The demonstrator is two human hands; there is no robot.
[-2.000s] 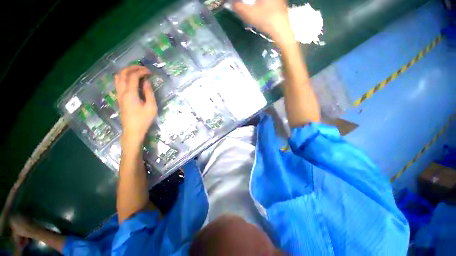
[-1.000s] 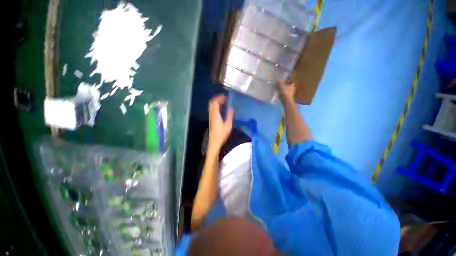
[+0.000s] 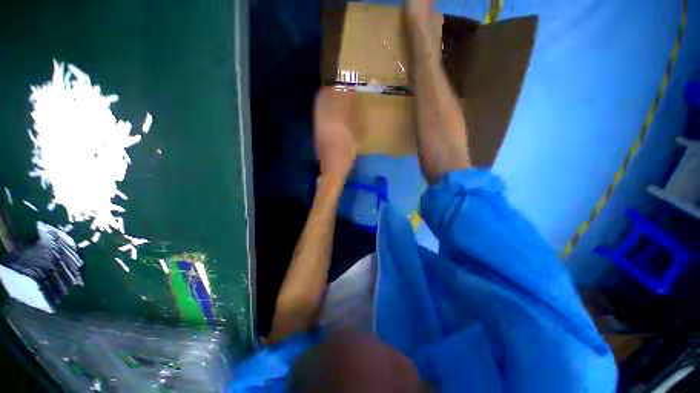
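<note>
A brown cardboard carton (image 3: 378, 127) stands over the blue floor beside the bench, with one flap (image 3: 503, 80) folded out to the right. A flat brown surface with shiny tape or film shows at its top. My left hand (image 3: 335, 132) is blurred at the carton's near left side; its fingers and any hold cannot be made out. My right arm reaches across the carton, and my right hand (image 3: 419, 9) is mostly cut off by the top edge. What it touches is hidden.
The dark green bench (image 3: 192, 153) is at left, with a pile of white strips (image 3: 77, 150), a stack of thin dark-edged pieces (image 3: 57, 261), a green and blue piece (image 3: 190, 290) and a clear blister tray (image 3: 153, 357). A blue stool (image 3: 648, 249) stands at right.
The clear-grey trays seen in the carton no longer show; brown cardboard shows there instead. My right hand has moved up and away. The bench things have shifted left and down in view.
</note>
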